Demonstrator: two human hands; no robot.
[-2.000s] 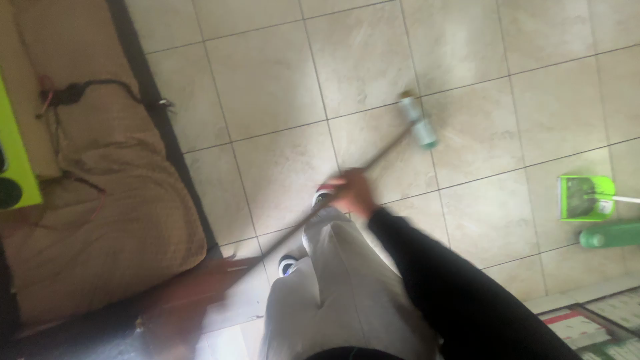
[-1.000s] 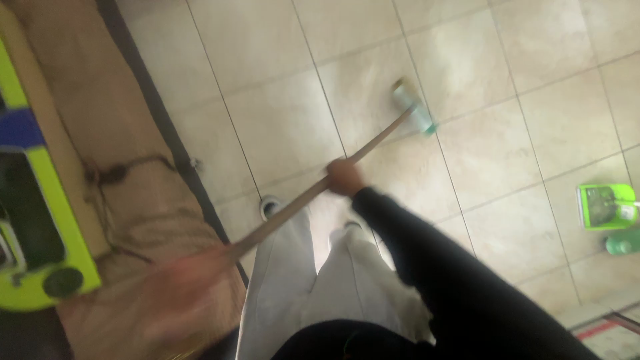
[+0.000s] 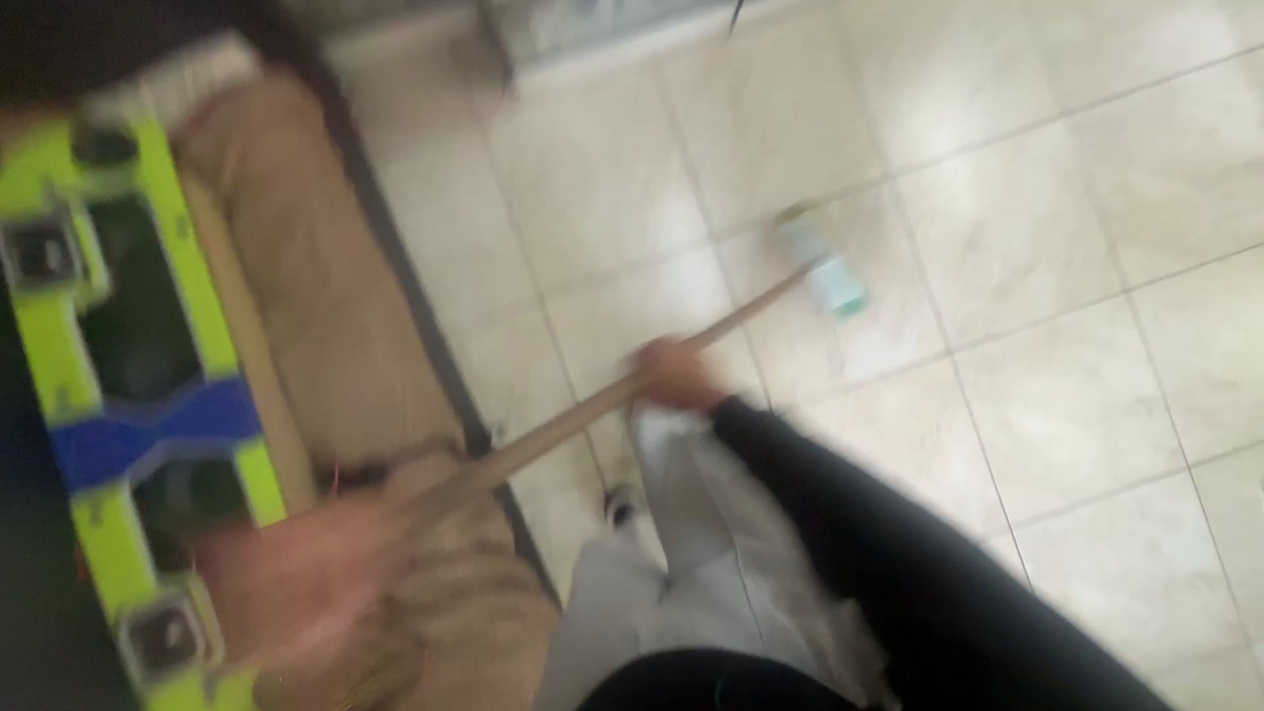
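Observation:
A long wooden handle (image 3: pixel 568 420) runs diagonally down from a broom or brush head (image 3: pixel 826 267), pale with a teal end, on the tiled floor. My right hand (image 3: pixel 676 375), at the end of a black sleeve, is closed around the handle's middle part. Nearer the camera, my left hand (image 3: pixel 306 568) is around the handle's upper end; motion blur hides its fingers. The head is blurred too, so its bristles cannot be made out.
On the left, brown fabric (image 3: pixel 316 276) covers a long, dark-edged piece of furniture. A lime-green and black item with a blue band (image 3: pixel 158 430) is beside it. My legs in pale trousers (image 3: pixel 681 533) and a shoe (image 3: pixel 620 506) are below the handle. A pale ledge (image 3: pixel 632 59) crosses the top.
The view has shifted left, so the green dustpan seen at the right before is out of frame and more of the lime-green item shows. Both hands remain on the handle.

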